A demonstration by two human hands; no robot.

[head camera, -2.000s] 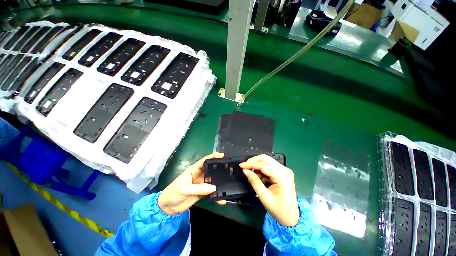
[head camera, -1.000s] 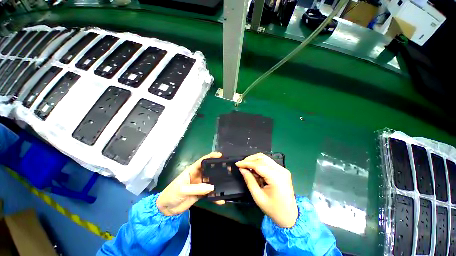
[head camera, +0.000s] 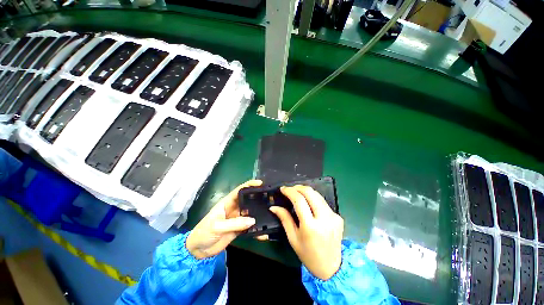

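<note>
A black phone housing [head camera: 325,189] lies crosswise in front of me, with a smaller black plate with cutouts [head camera: 256,205] over its left part. My left hand [head camera: 218,223] grips the left end of both, thumb on top. My right hand [head camera: 310,226] is over the middle, thumb and fingertips on the plate. Whether a small piece is between those fingertips cannot be seen. A matte black sheet [head camera: 290,156] lies flat on the green mat just beyond the housing, its near edge hidden.
A large white tray [head camera: 98,110] with rows of housings stands at the left. A pale metal post [head camera: 277,65] with a thin hose rises behind the sheet. A clear film sheet [head camera: 405,229] lies at right, beside a clear-edged tray [head camera: 463,238] of housings at the right edge.
My right hand has shifted slightly left, its thumb lower and further left over the plate; more of the housing's right end shows. My left hand keeps its hold.
</note>
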